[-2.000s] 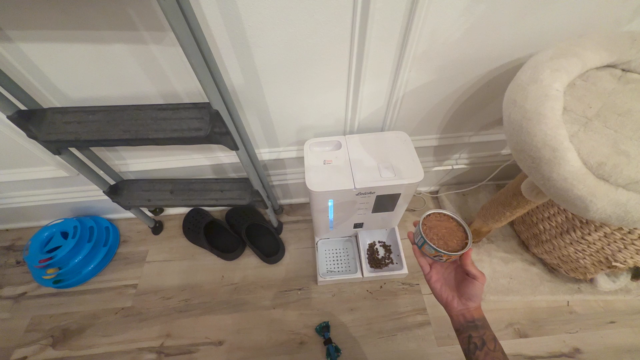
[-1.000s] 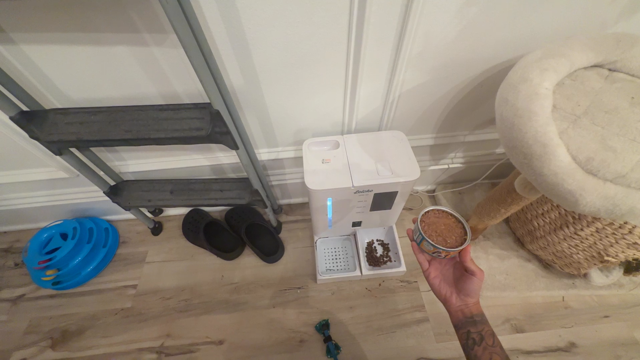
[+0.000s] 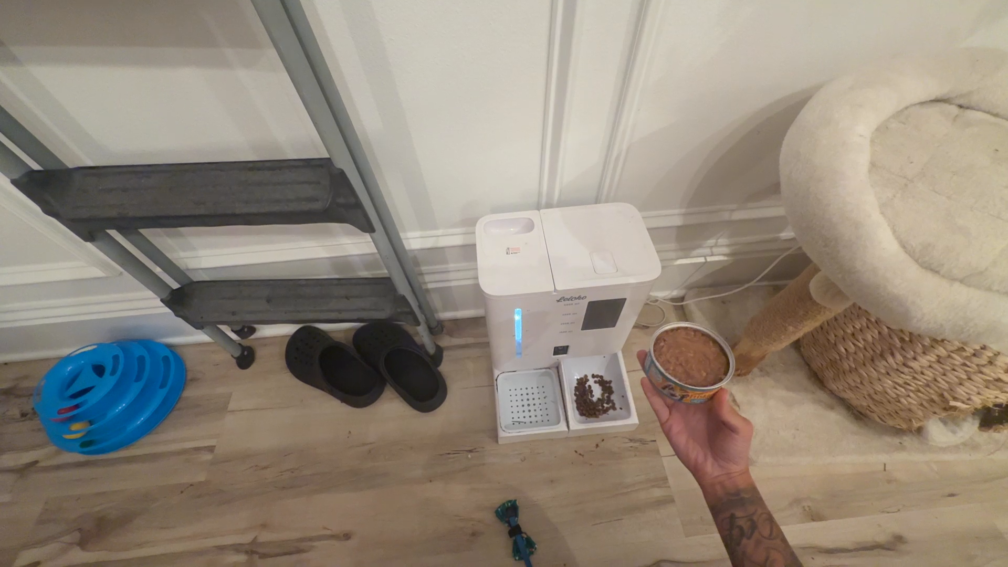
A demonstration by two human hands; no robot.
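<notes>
My right hand (image 3: 705, 429) holds an open can of wet pet food (image 3: 690, 362) from below, its brown contents facing up. The can is just right of a white automatic pet feeder (image 3: 568, 260), which stands on the floor against the wall with a blue light strip on its front. At the feeder's base, the right bowl (image 3: 596, 394) has dry kibble in it, and the left tray (image 3: 530, 400) has a perforated surface. My left hand is out of view.
A folding step ladder (image 3: 220, 193) stands at the left, with black clogs (image 3: 402, 366) by its feet. A blue ball-track toy (image 3: 110, 396) lies far left. A cat tree (image 3: 858, 315) stands at the right, a white cable (image 3: 736, 293) behind the can, a teal toy (image 3: 516, 531) in front.
</notes>
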